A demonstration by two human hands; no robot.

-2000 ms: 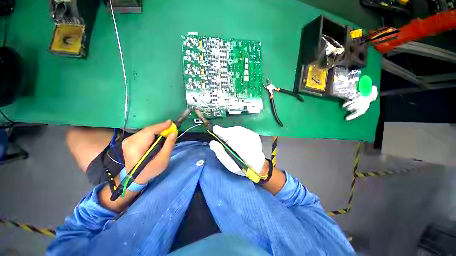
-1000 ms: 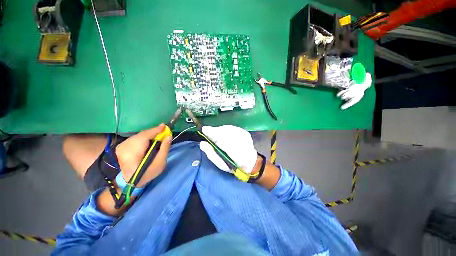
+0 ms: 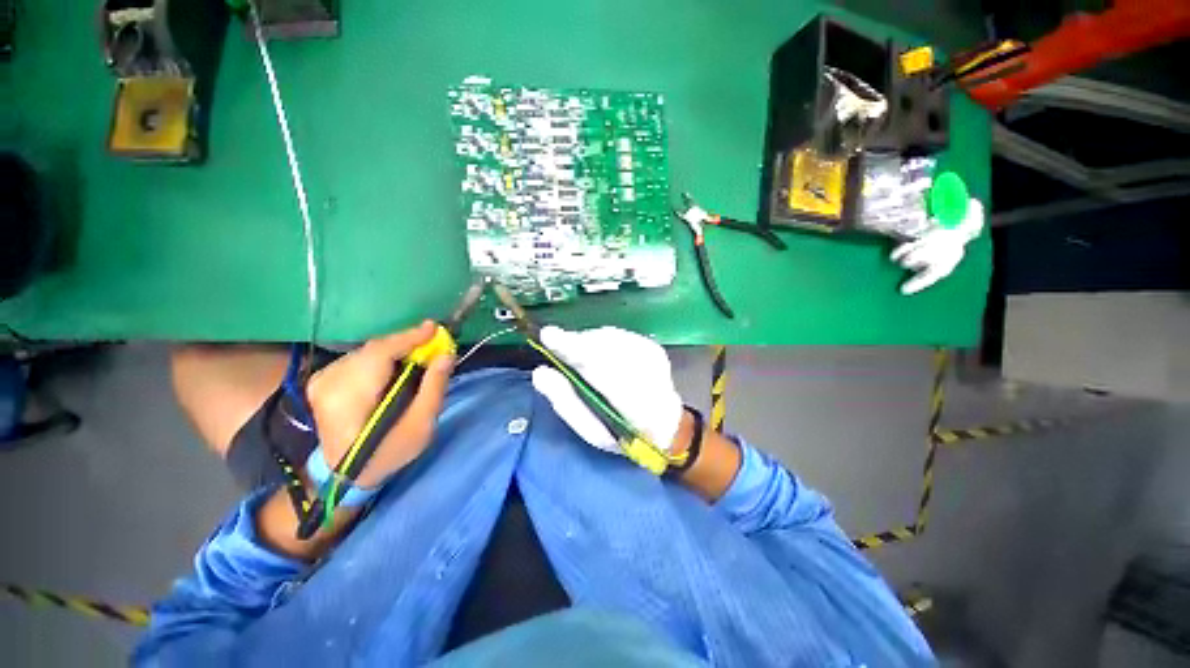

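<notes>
A green circuit board (image 3: pixel 568 189) lies on the green mat with rows of silvery joints facing up. My bare left hand (image 3: pixel 372 405) is shut on a yellow-and-black soldering iron (image 3: pixel 428 347), its tip at the board's lower left edge. My white-gloved right hand (image 3: pixel 613 385) is shut on a second soldering iron (image 3: pixel 517 311), its tip close beside the first one at the same edge. A thin wire strand runs between the two hands. Whether the tips touch the board cannot be told.
Open side cutters (image 3: pixel 707 248) lie right of the board. A black iron stand (image 3: pixel 829 124) with yellow sponge, a green-lidded container (image 3: pixel 949 200) and a spare glove (image 3: pixel 937 255) are at right. Another stand (image 3: pixel 154 118) is at upper left. Solder wire (image 3: pixel 290 163) hangs at left.
The view has shifted slightly. Both hands keep their irons at the board's lower left edge, with only small movements of the tips.
</notes>
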